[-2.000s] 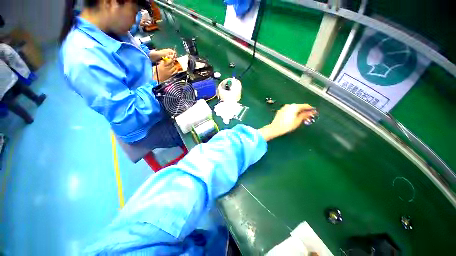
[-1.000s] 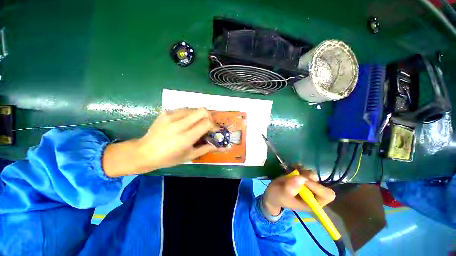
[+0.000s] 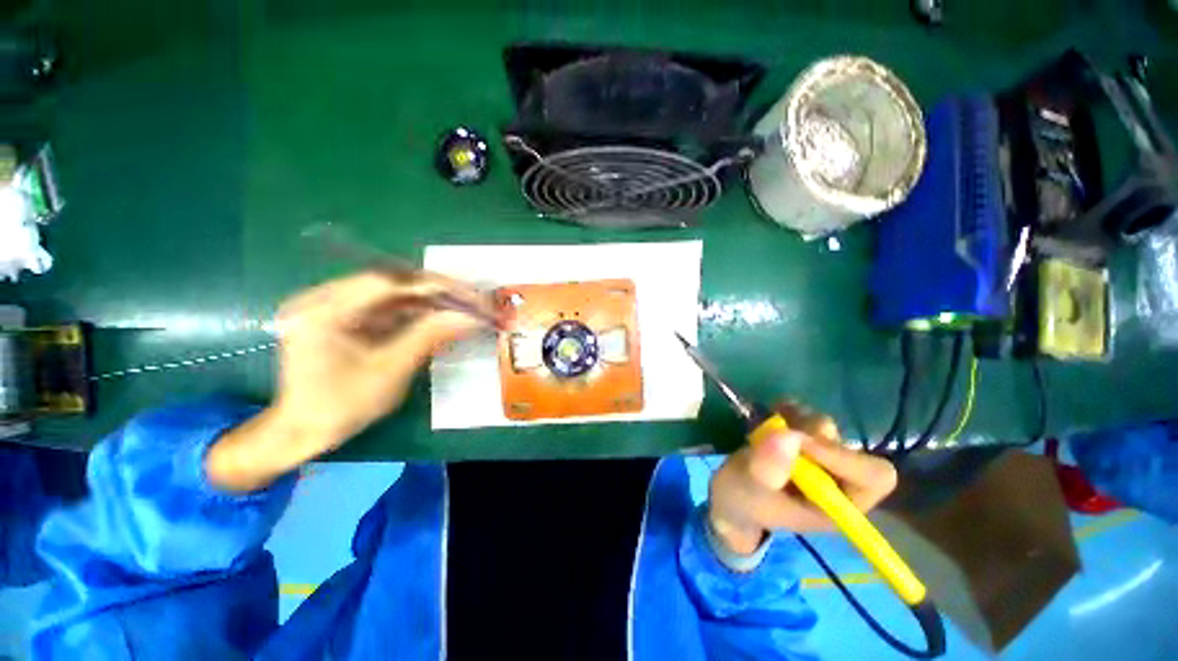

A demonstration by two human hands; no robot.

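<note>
A round black LED board (image 3: 570, 350) sits in the centre of the orange square fixture (image 3: 537, 398), which lies on a white paper sheet (image 3: 463, 385). My left hand (image 3: 355, 355) is left of the fixture and holds slim dark tweezers (image 3: 446, 301), blurred, their tip near the fixture's upper left corner. My right hand (image 3: 804, 480) grips the yellow soldering iron (image 3: 853, 520) like a pen, right of the paper. The iron's tip points up and left over the paper's right edge, apart from the board.
A black fan (image 3: 623, 181) stands behind the paper, with a crusted tin (image 3: 837, 149) and blue box (image 3: 943, 213) to its right. A yellowish sponge (image 3: 1074, 307) is at far right. Another LED board (image 3: 461, 155) lies behind left. Solder wire runs from a reel (image 3: 49, 369) at left.
My left hand has let go of the LED board, moved left off the fixture and now holds tweezers. The board rests in the fixture. My right hand still holds the iron.
</note>
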